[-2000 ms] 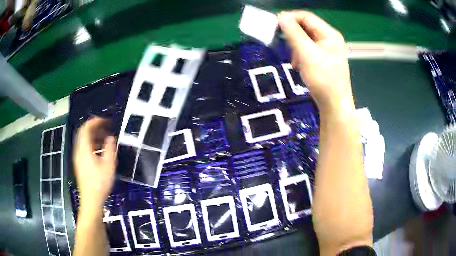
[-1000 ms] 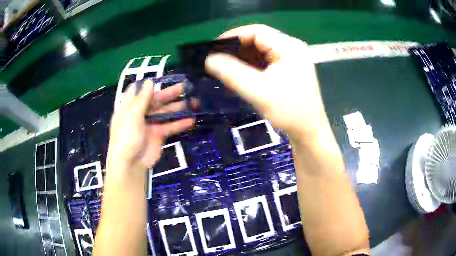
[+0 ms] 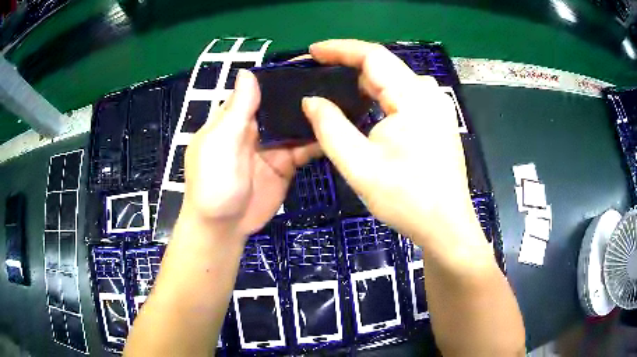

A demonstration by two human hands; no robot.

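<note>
A plain dark rectangle, which looks like a window panel on a housing frame, is held level between both hands above the tray. My left hand holds its left end, with fingers under it. My right hand grips its right end, with the thumb on its dark face. The far side of the piece is hidden. The sticker sheet lies on the tray behind my left hand, partly covered by it.
The blister tray holds rows of finished housings. Loose release liners lie to the right, near the desk fan. At left are a spare sticker sheet and a dark slim object. The green belt runs behind.
The sticker sheet and white square have left my hands; the sheet lies on the tray. Both hands have come together on the dark piece. Another liner appears to lie in the right pile.
</note>
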